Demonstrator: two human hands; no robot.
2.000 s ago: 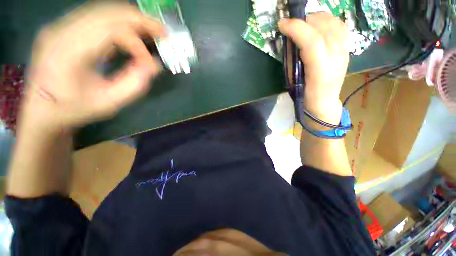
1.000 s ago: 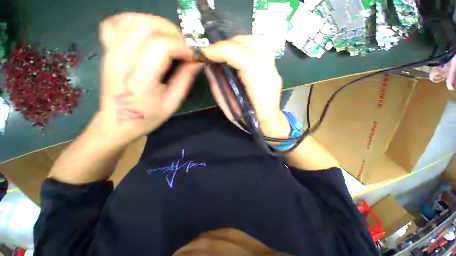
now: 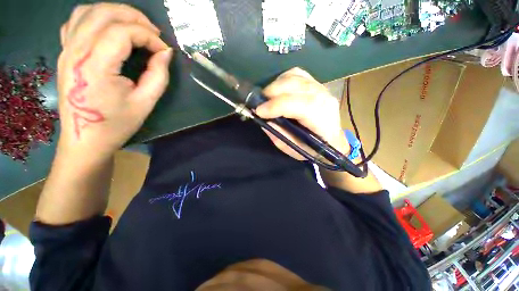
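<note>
My right hand (image 3: 301, 105) holds a soldering iron (image 3: 250, 94) by its black handle. Its metal barrel points up and left, with the tip near the lower edge of a green and white circuit board (image 3: 196, 25). A thin bent metal feed tube (image 3: 213, 91) runs beside the barrel from a brass-coloured joint. My left hand (image 3: 114, 74) is left of the board, thumb and forefinger tips pinched together. Whether a tiny part is between them cannot be told. A heap of small dark red parts (image 3: 25, 111) lies at the left of the bench.
Another board (image 3: 284, 25) lies to the right, beside a cluster of overlapping boards (image 3: 392, 20). Black cables (image 3: 378, 102) loop from my right wrist to the bench's right side. Cardboard boxes (image 3: 398, 131), a red plastic crate (image 3: 412, 224) and a partly visible pink fan (image 3: 501, 59) are at the right.
My hands, close together a second ago, are now apart. The left has moved left, away from the iron. The iron's barrel and tube now show clearly, and one board lies apart from the cluster.
</note>
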